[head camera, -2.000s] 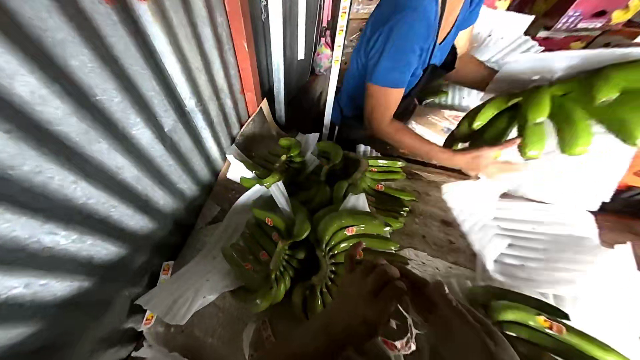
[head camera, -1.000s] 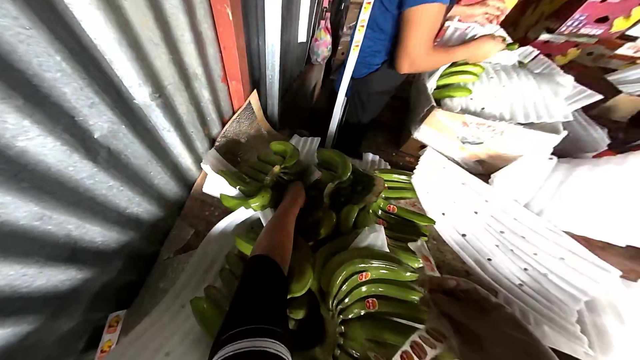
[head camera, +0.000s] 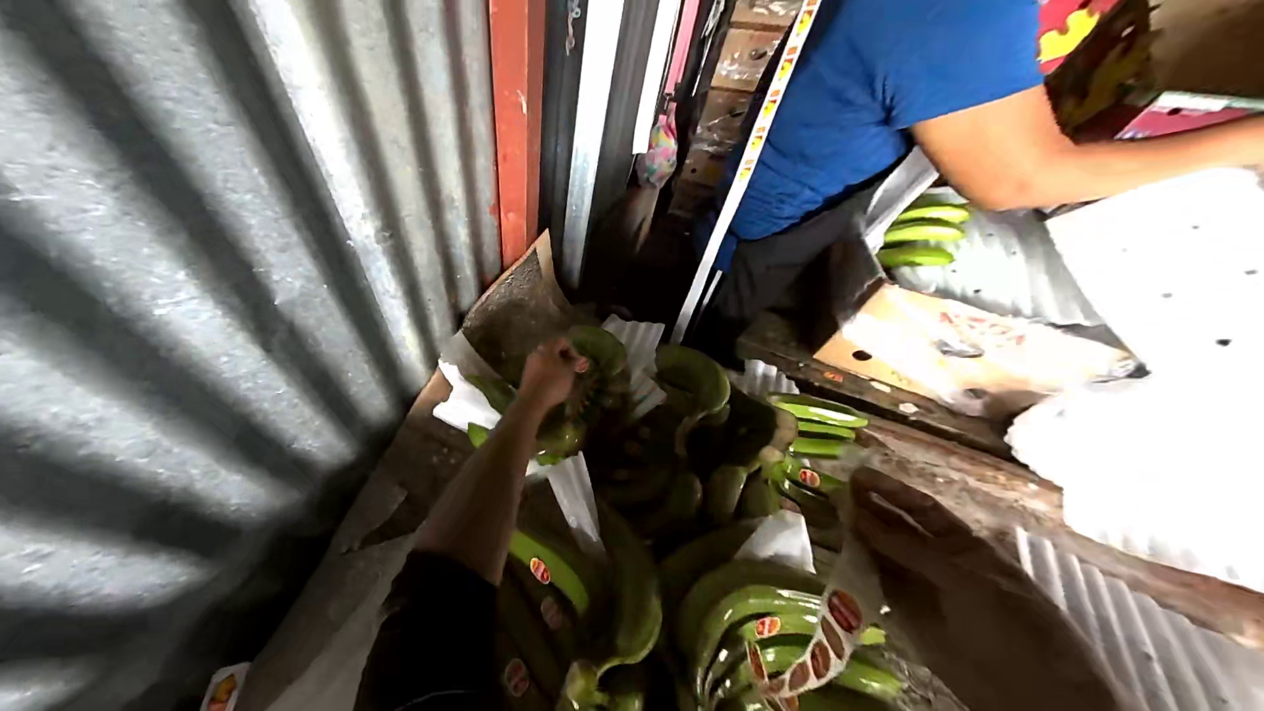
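Observation:
My left hand (head camera: 551, 373) reaches forward to a bunch of green bananas (head camera: 600, 355) at the back of the pile, its fingers bent close to the fruit; whether a sticker is between them is unclear. My right hand (head camera: 904, 513), blurred and in shade, is at the right of the pile and holds a curling strip of red oval stickers (head camera: 820, 657). That strip hangs over the near green bananas (head camera: 731, 617), one of which bears a red sticker (head camera: 767, 627). Another stickered bunch (head camera: 553, 573) lies below my left forearm. White paper pieces (head camera: 780, 541) lie among the bunches.
Corrugated metal sheeting (head camera: 217, 247) rises at the left beside an orange-red post (head camera: 516, 128). A person in a blue shirt (head camera: 869, 89) stands at the upper right by an open cardboard box (head camera: 948, 341) with green bananas. White foam sheets (head camera: 1165, 415) lie at the right.
My left hand stays at the back bunch, where it was one second ago; two seconds ago it was not there. The co-worker's arm now extends right, over the white sheets.

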